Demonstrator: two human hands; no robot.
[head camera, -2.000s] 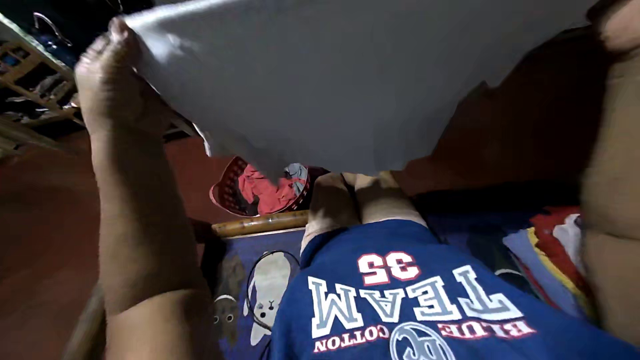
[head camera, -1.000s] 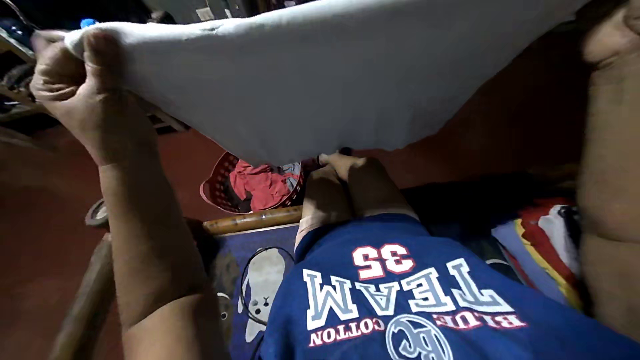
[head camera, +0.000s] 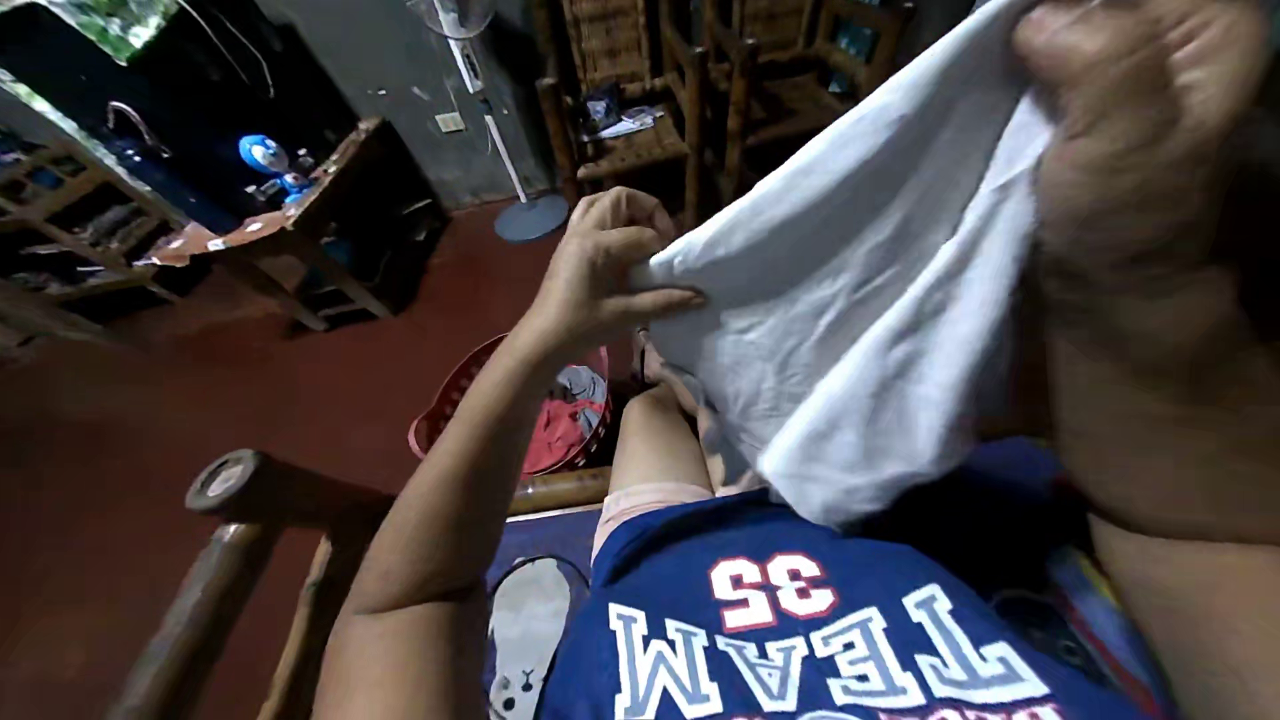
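A white cloth (head camera: 840, 270) hangs between my two hands above my lap, with folds running down its right side. Thumb and fingers of my left hand (head camera: 620, 255) pinch its left corner. Its upper right end is gripped by my right hand (head camera: 1140, 110), which is blurred and partly cut off by the top edge. The lower end of the cloth hangs just over my dark blue printed shirt (head camera: 780, 640). Beyond my left forearm, a red plastic basket (head camera: 432, 425) on the floor holds red and grey clothes (head camera: 558, 435), partly hidden by the arm.
A bamboo armrest (head camera: 290, 490) stands at my left. Folded coloured cloths (head camera: 1100, 620) lie at my right, partly in shadow. Farther off are a wooden table (head camera: 290, 235) with a blue figurine (head camera: 265, 155), a stand fan (head camera: 530, 218) and wooden chairs (head camera: 630, 150).
The cloth was stretched wide across the top of the view; now it hangs narrower and folded, with my hands closer together. The view has shifted, showing more of the room.
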